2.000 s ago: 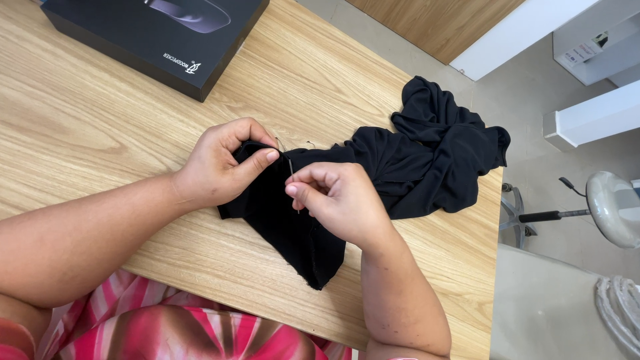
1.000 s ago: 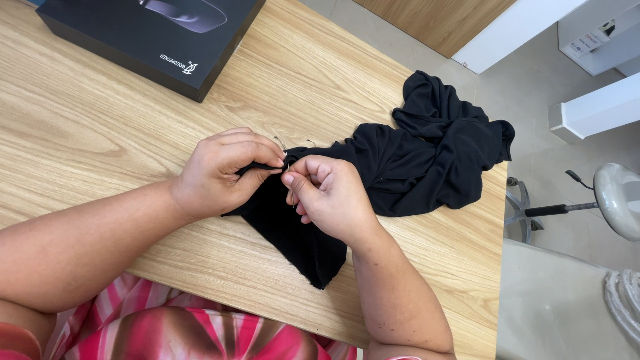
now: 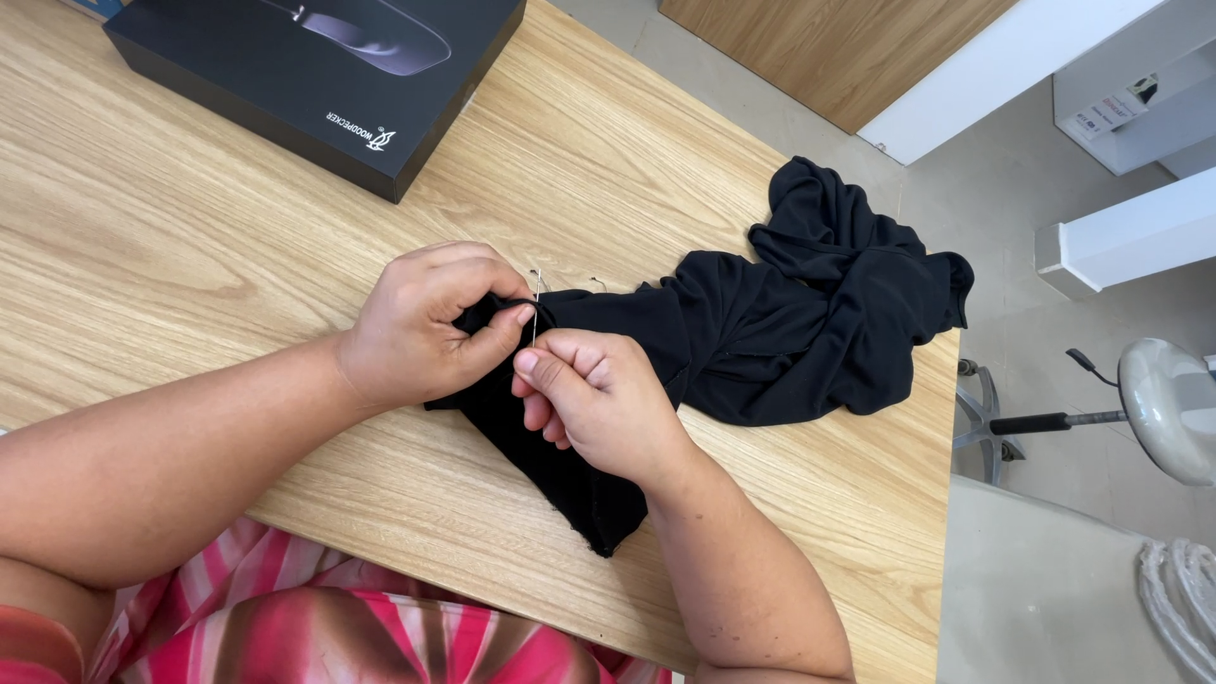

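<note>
Black fabric (image 3: 788, 332) lies bunched across the wooden table, its nearer end spread flat under my hands. Between thumb and fingers, my left hand (image 3: 442, 323) pinches a folded edge of this cloth. My right hand (image 3: 594, 394) grips the lower end of a thin sewing needle (image 3: 536, 318), which stands nearly upright at the pinched edge, its upper end above the fold. Thin dark thread ends show on the table just beyond the cloth. Whether the needle passes through the fabric cannot be told.
A black box (image 3: 313, 85) with a Woodpecker mark sits at the table's upper left. The wooden table (image 3: 237, 256) ends at a right edge, beyond which are a wheeled stool (image 3: 1168, 408), a white beam (image 3: 1130, 233) and a coiled pale tube (image 3: 1183, 589).
The needle now stands upright between my hands; one second ago my fingertips were closer together at the fold. The cloth stays in about the same place.
</note>
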